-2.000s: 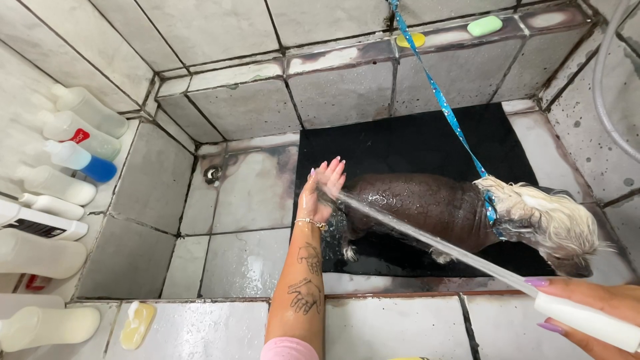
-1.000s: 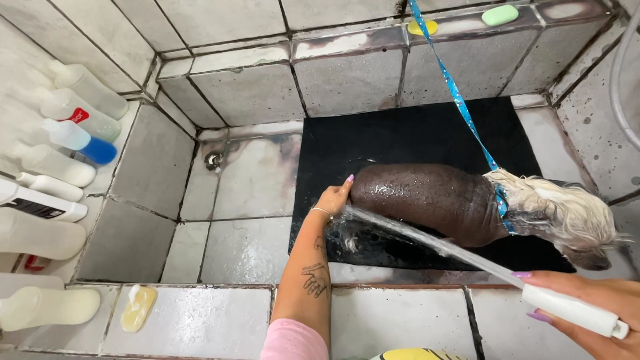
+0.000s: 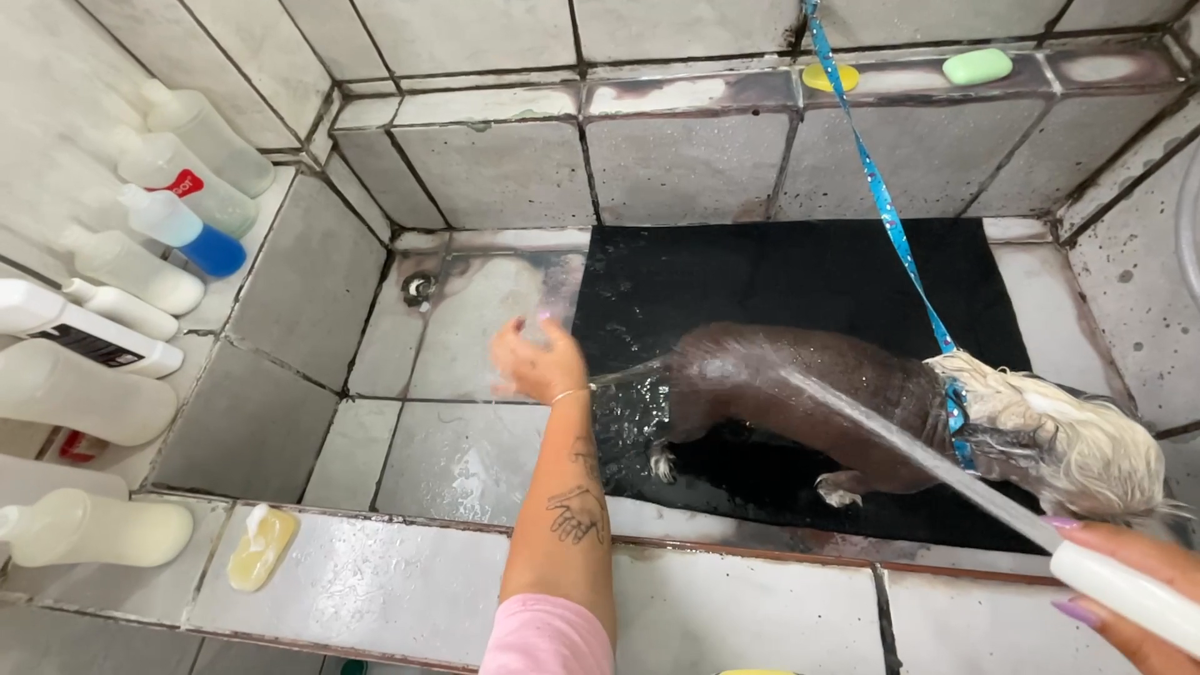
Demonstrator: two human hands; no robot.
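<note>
A dark, mostly hairless dog (image 3: 797, 394) with pale long hair on its head stands on a black mat (image 3: 778, 272) in a tiled tub. At the lower right my right hand (image 3: 1125, 572) holds a white shower handle (image 3: 1125, 586), whose water jet lands on the dog's back. My left hand (image 3: 542, 361) is held in the air left of the dog's rump, touching nothing, its fingers apart and blurred. It wears a thin bracelet. A blue patterned leash (image 3: 881, 192) runs from above down to the dog's neck.
Several plastic bottles (image 3: 187, 230) line the left ledge. A yellowish soap bar (image 3: 262, 547) lies on the front ledge; a yellow soap (image 3: 831, 77) and a green soap (image 3: 977, 67) lie on the back ledge. A drain (image 3: 418, 289) is at the tub's left. A hose (image 3: 1189, 220) hangs at the right.
My left hand has left the dog's rump and moved left, away from its body. The water jet, earlier aimed at the rump and my left hand, now strikes the dog's back.
</note>
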